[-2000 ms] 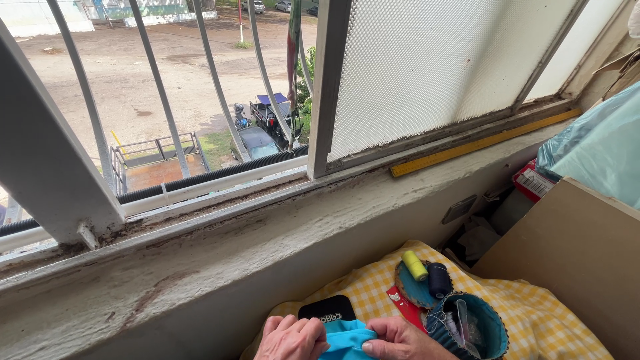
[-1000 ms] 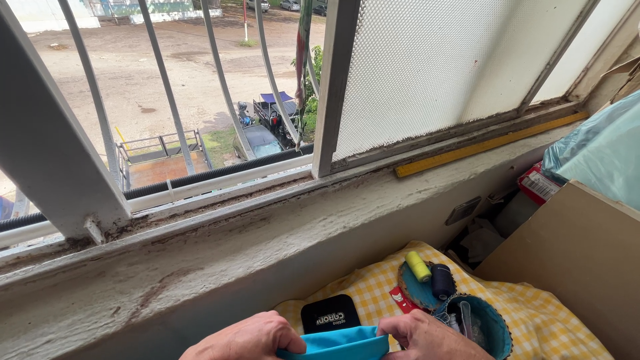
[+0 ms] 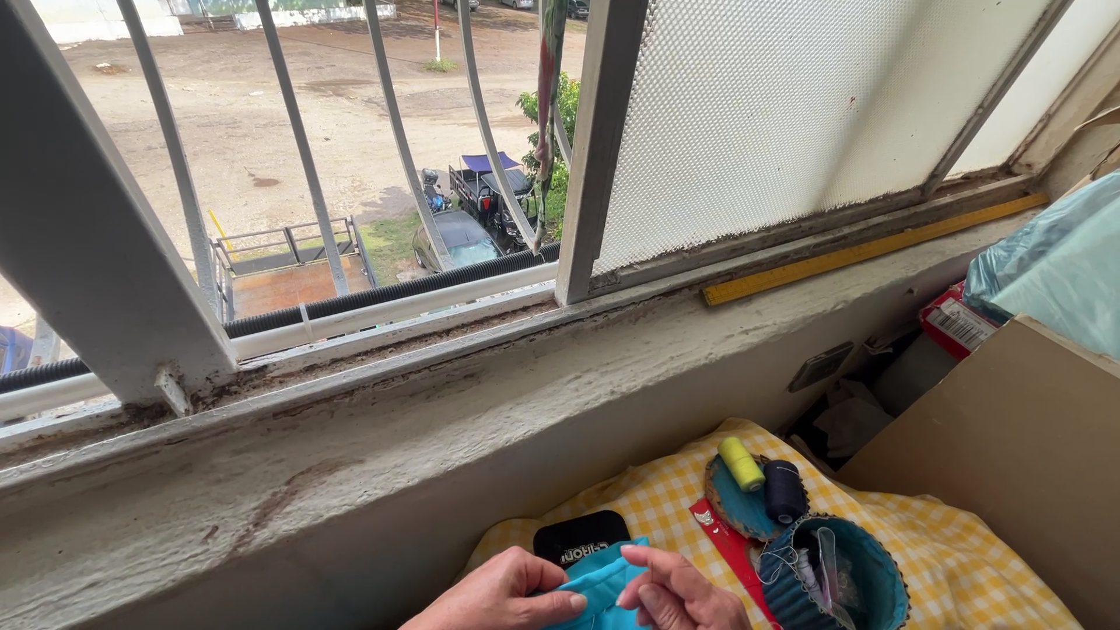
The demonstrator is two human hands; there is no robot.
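Observation:
Turquoise fabric (image 3: 604, 584) is at the bottom centre, pinched between the thumb and fingers of my left hand (image 3: 507, 595). My right hand (image 3: 678, 591) is at the cloth's right edge, index finger raised and fingers bent; whether it grips the cloth is unclear. A black patch with pale lettering (image 3: 582, 534) lies just beyond the cloth. To the right, a yellow thread spool (image 3: 740, 464) and a dark blue spool (image 3: 785, 492) rest on a round blue lid (image 3: 731, 499). Beside them are a red strip-shaped item (image 3: 733, 547) and an open round sewing basket (image 3: 888, 569) holding thread and clear plastic.
A yellow checked cloth (image 3: 945, 542) lies under the sewing things. Beyond it runs a worn window sill (image 3: 394, 411) with a yellow folding ruler (image 3: 875, 249). A brown board (image 3: 989, 446), a red box (image 3: 958, 321) and a bluish plastic bag (image 3: 1059, 254) stand at the right.
The turquoise cloth, stretched between both hands a second ago, is now bunched closer together. My left hand has moved right, and my right index finger has lifted.

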